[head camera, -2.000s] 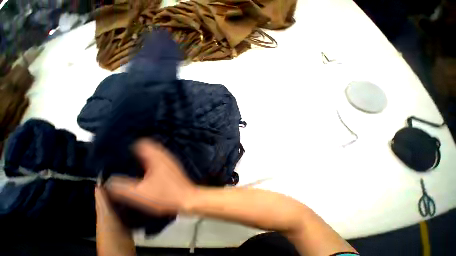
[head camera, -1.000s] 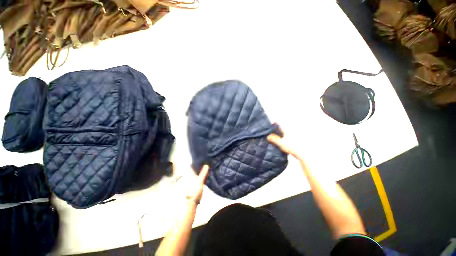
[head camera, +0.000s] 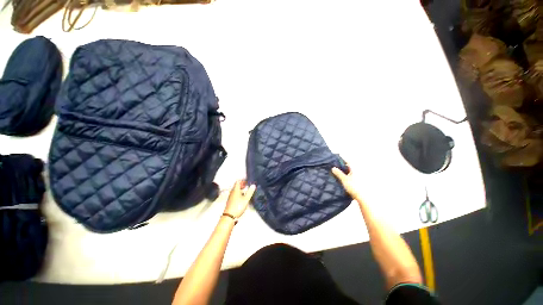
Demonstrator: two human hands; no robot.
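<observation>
A smaller navy quilted backpack point(head camera: 297, 173) lies front side up on the white table, near its front edge, slightly tilted. My left hand point(head camera: 240, 199) holds its left edge, with the thumb and fingers at the rim. My right hand point(head camera: 345, 180) holds its right edge by the zipper seam. The underside of the backpack and some fingertips are hidden. A larger, filled navy quilted backpack point(head camera: 125, 131) lies to the left, not touched by my hands.
A rounded navy backpack point(head camera: 33, 86) and a tied bundle point(head camera: 22, 229) lie at the far left. A black roll point(head camera: 426, 147) and scissors point(head camera: 428, 211) lie at the right. Brown bags point(head camera: 503, 77) are beyond the right edge. A pale strip point(head camera: 168, 262) lies near the front edge.
Since two seconds ago, the blurred navy piece in my hands has given way to the small backpack held flat at both sides. Over the last second my grip stays much the same; the view has shifted.
</observation>
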